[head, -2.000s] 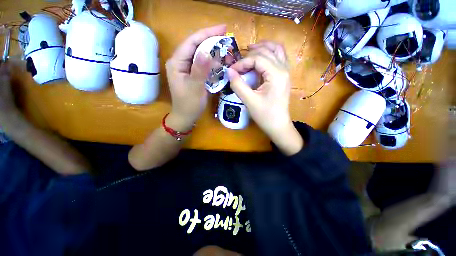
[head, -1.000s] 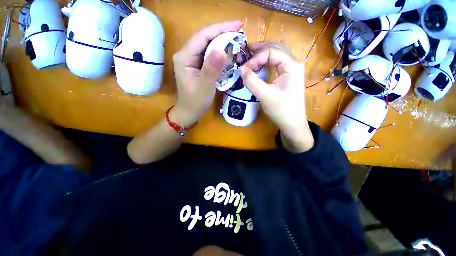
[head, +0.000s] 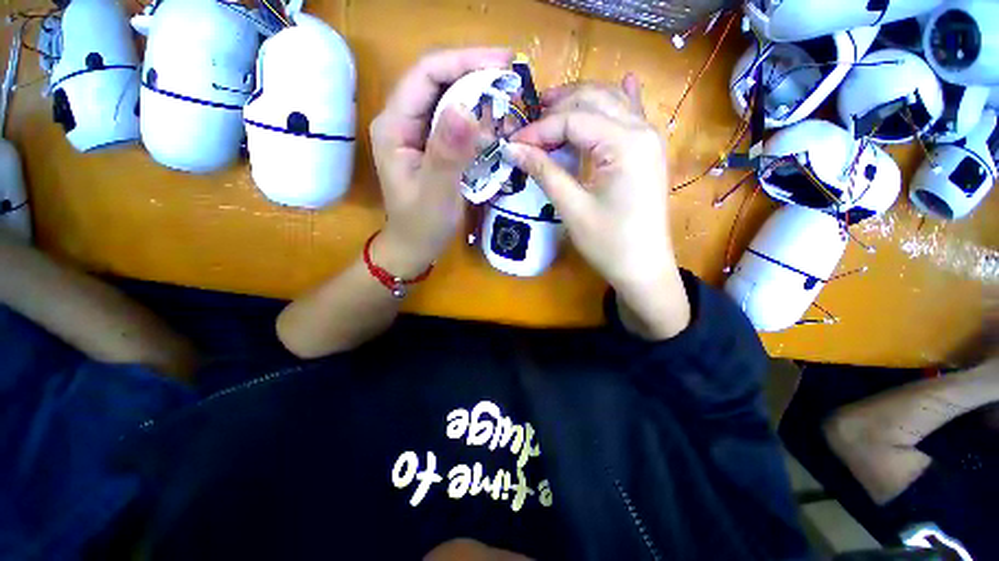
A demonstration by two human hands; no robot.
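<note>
My left hand (head: 422,164) holds a white rear cover (head: 455,101) tilted, its open inner side facing right, with metallic and dark parts inside. My right hand (head: 608,181) has its thumb and index fingertip pinched at the cover's inner edge on something small and pale, maybe a wire plug. Thin wires show between the hands. A dark strip with a yellow end stands above the fingers. A white camera body (head: 523,241) with a square black lens window is below the cover, partly hidden by my right hand.
Three white camera units (head: 303,164) stand at the left. A loose pile of open camera bodies (head: 811,159) with wires hanging out lies at the right. Clear blister trays (head: 657,11) are at the far edge. Other people's arms (head: 93,301) show at both sides.
Over the last second my left hand has shifted slightly left with the cover, and my right fingertips have moved a little left. A neighbour's forearm has appeared at the lower right.
</note>
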